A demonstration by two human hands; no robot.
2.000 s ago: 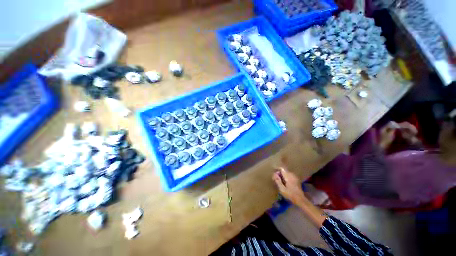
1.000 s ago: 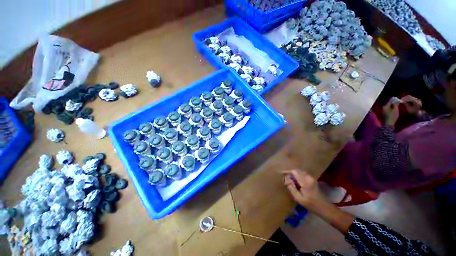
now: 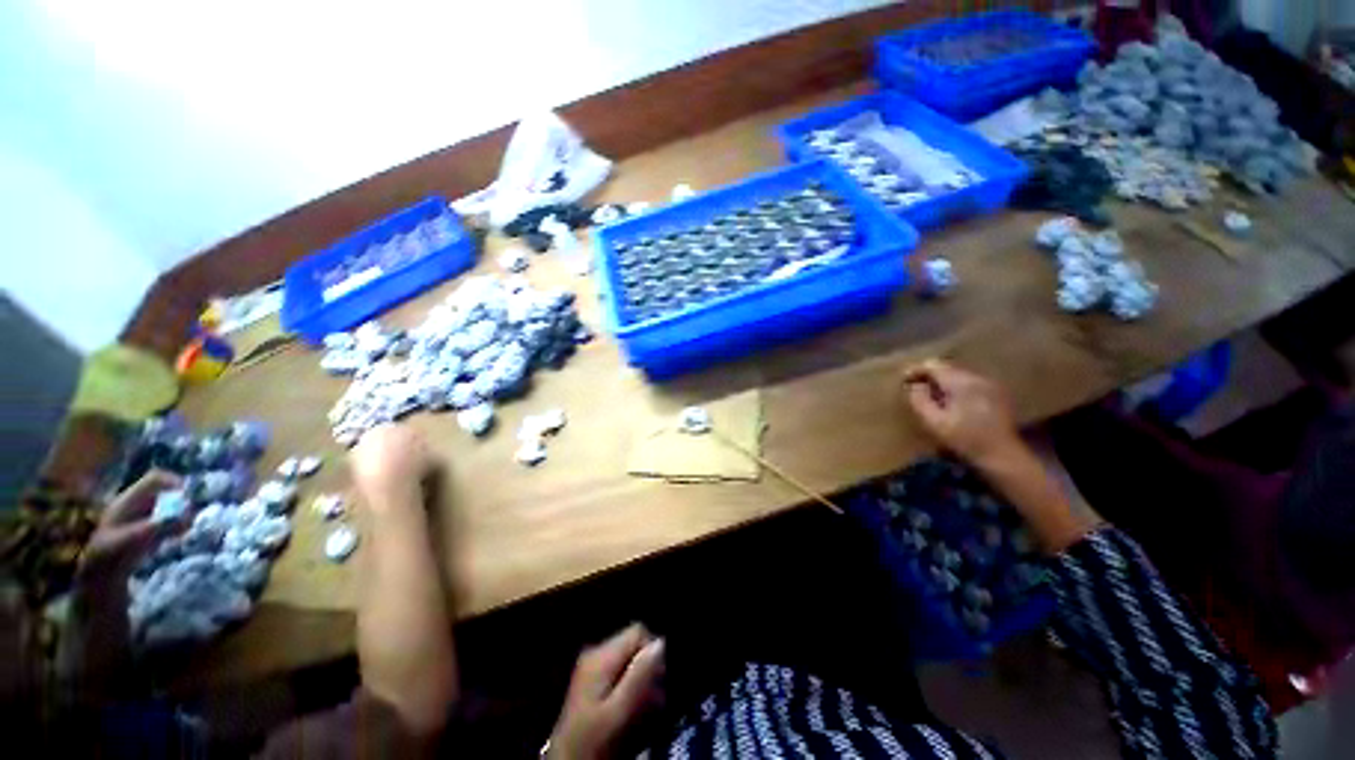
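Observation:
My right hand (image 3: 959,413), in a black-and-white patterned sleeve, rests over the table's front edge, fingers curled, nothing visible in it. My left hand (image 3: 609,686) is low at the bottom centre, off the table, fingers bent; it is blurred and I cannot tell whether it holds anything. Between them, on the table, lies a cardboard pad (image 3: 669,454) with a small round glue dish (image 3: 694,420). A thin glue stick (image 3: 780,474) leans from the dish towards the front edge. Behind the pad, a blue tray (image 3: 765,315) holds rows of assembled pieces (image 3: 728,253).
Left are a heap of white parts (image 3: 461,345), small add-on pieces (image 3: 538,434) and another blue tray (image 3: 372,300). Another person's forearm (image 3: 404,594) reaches to the heap. Behind are a plastic bag (image 3: 543,166) and more trays. A crate of parts (image 3: 966,572) is below the edge.
The view has swung left and widened. My left hand and another person's arms have come into view. The glue stick, not seen in the oldest frame, lies at the dish. My right hand stays curled.

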